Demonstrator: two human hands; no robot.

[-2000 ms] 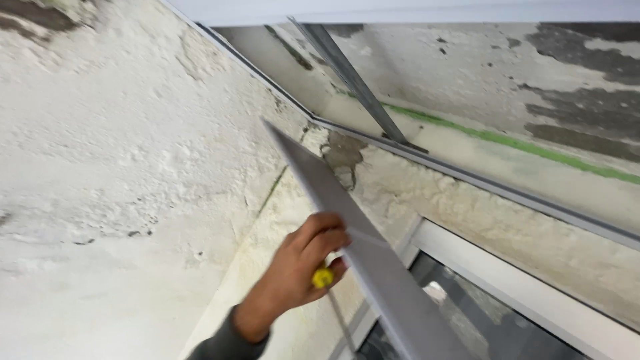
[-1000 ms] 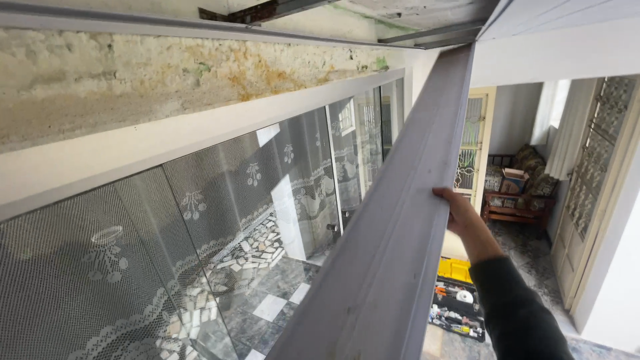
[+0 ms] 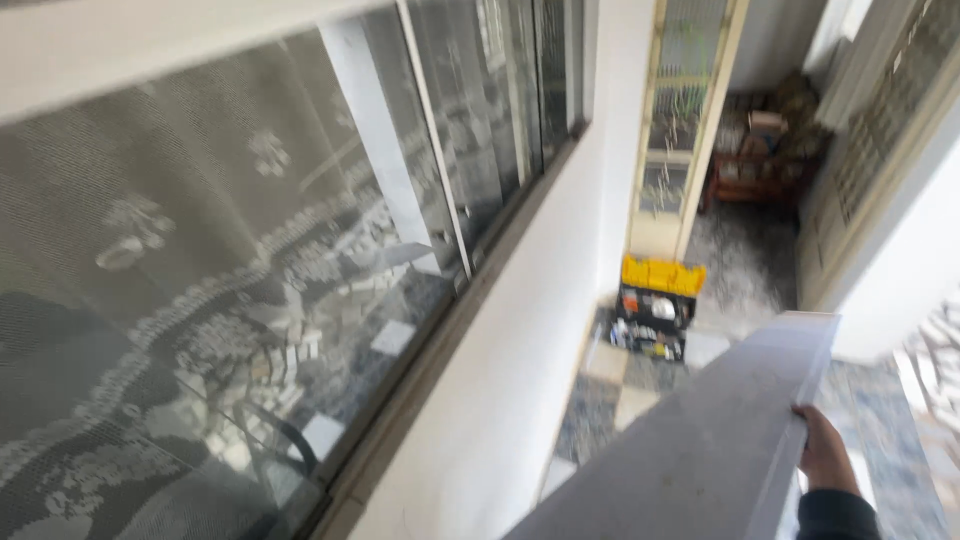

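A long pale grey panel, probably PVC, slants from the bottom edge up to the right in the head view. My right hand, in a dark sleeve, grips its right edge below the far end. The thumb side shows at the edge, while the other fingers are mostly hidden. The panel's near end runs out of the picture. My left hand is outside the view.
Left of the panel is a glass window with lace curtains and a dark sill. An open yellow and black toolbox stands on the tiled floor by a glazed door. Beyond is a wooden armchair.
The panel's far end, up by the ceiling frame a second ago, is now low over the floor, my right hand still on its edge. The view has tilted down.
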